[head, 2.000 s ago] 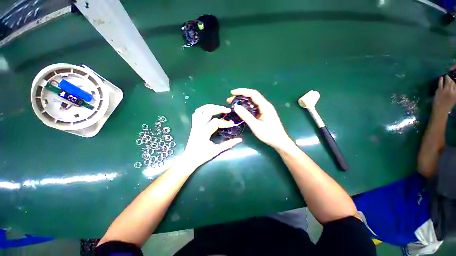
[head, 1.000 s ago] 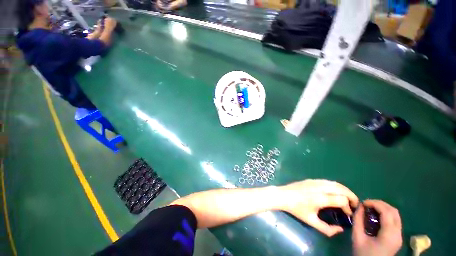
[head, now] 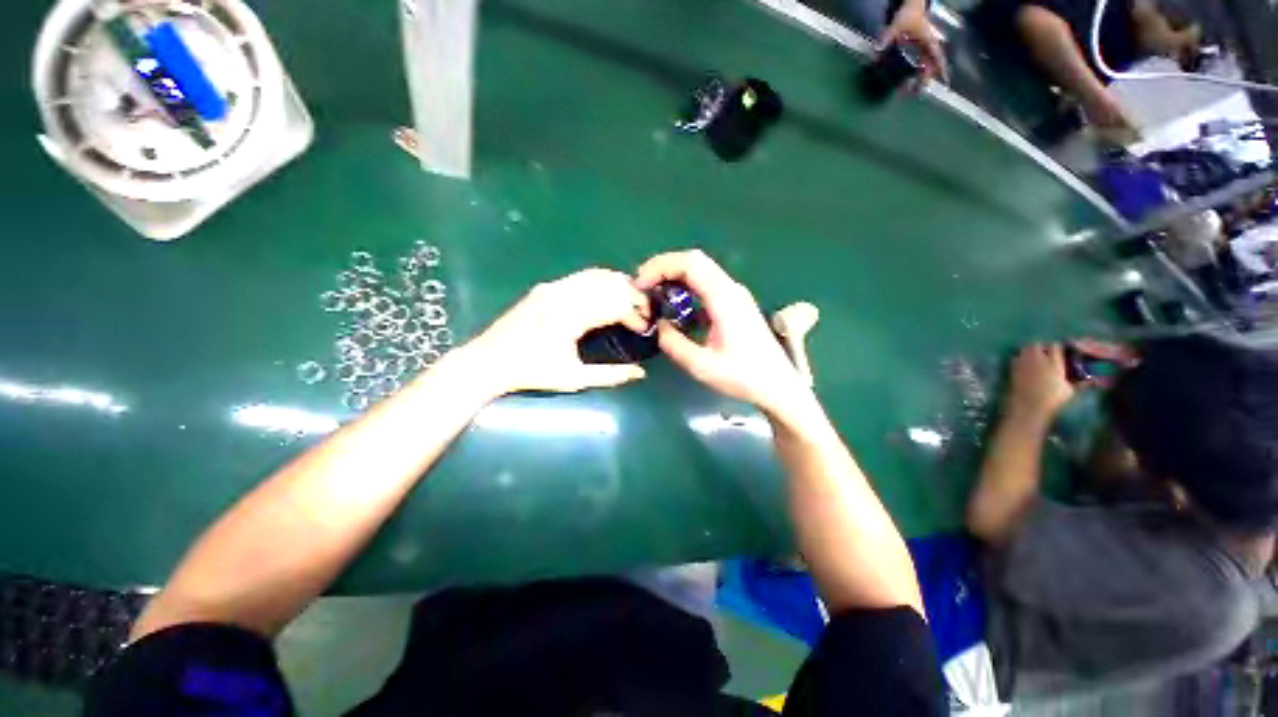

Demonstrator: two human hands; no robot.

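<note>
My left hand (head: pixel 568 336) holds a black housing (head: pixel 617 345) on its side above the green tabletop, near the middle of the view. My right hand (head: pixel 711 329) is around a dark round inner part (head: pixel 676 304) at the right end of the housing. My fingers hide much of both parts, so I cannot tell how far the inner part sits in. A loose pile of small silver rings (head: pixel 386 325) lies left of my left hand. The mallet's cream head (head: pixel 795 319) shows just right of my right hand; my forearm hides its handle.
A white round housing (head: pixel 266 154) with a blue item (head: pixel 182 73) is at the upper left, beside a white post (head: pixel 443 91). Another black housing (head: pixel 743 123) lies behind my hands. A person in grey (head: pixel 1121 588) sits at the right, near another ring pile (head: pixel 966 392).
The view has swung back right from the left side of the line. Both hands still hold the dark parts together; the housing and inner part now lie side by side, left to right.
</note>
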